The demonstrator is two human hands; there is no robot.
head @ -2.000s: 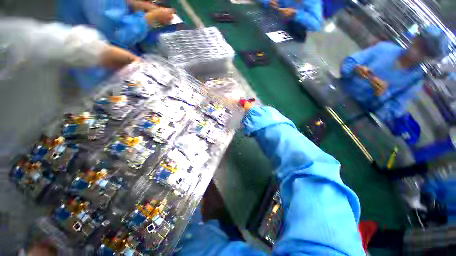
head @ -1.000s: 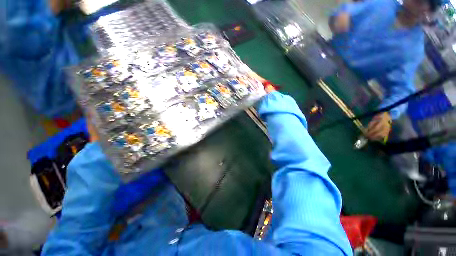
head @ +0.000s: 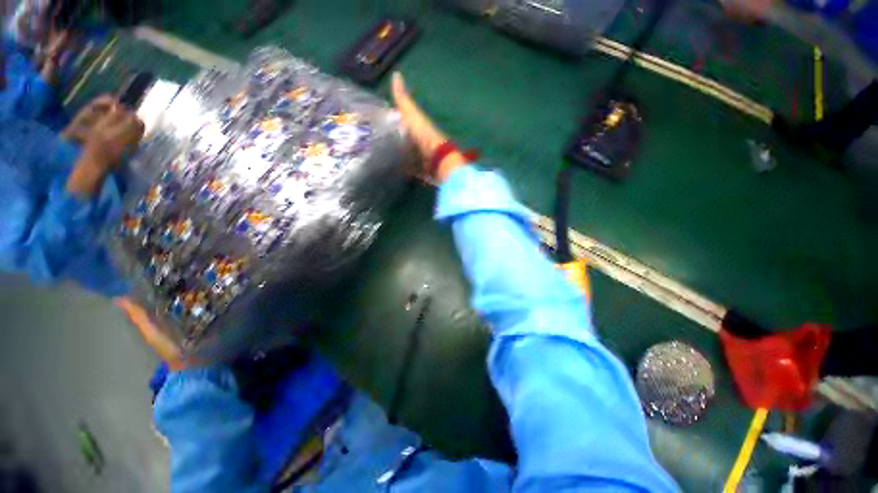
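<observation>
A clear plastic blister tray [head: 255, 183] with rows of small blue, gold and white circuit boards is held up at the left and centre, tilted and blurred. My right hand [head: 422, 135], with a red band at the wrist, holds its right edge, fingers partly raised. My left hand [head: 149, 327] is at its lower left edge, mostly hidden by the tray.
A green bench [head: 424, 279] with a pale rail [head: 635, 274] lies beneath. Black devices [head: 606, 138] sit beyond. A screw dish [head: 675, 383], red bag [head: 778, 364] and yellow strip [head: 746, 451] are at lower right. A blue bin [head: 298, 404] is below. Another person's hands [head: 104, 135] are at left.
The tray and both my hands have shifted left in view. The screw dish has come into view, and the red bag shows more fully. Another person's hands now show beside the tray.
</observation>
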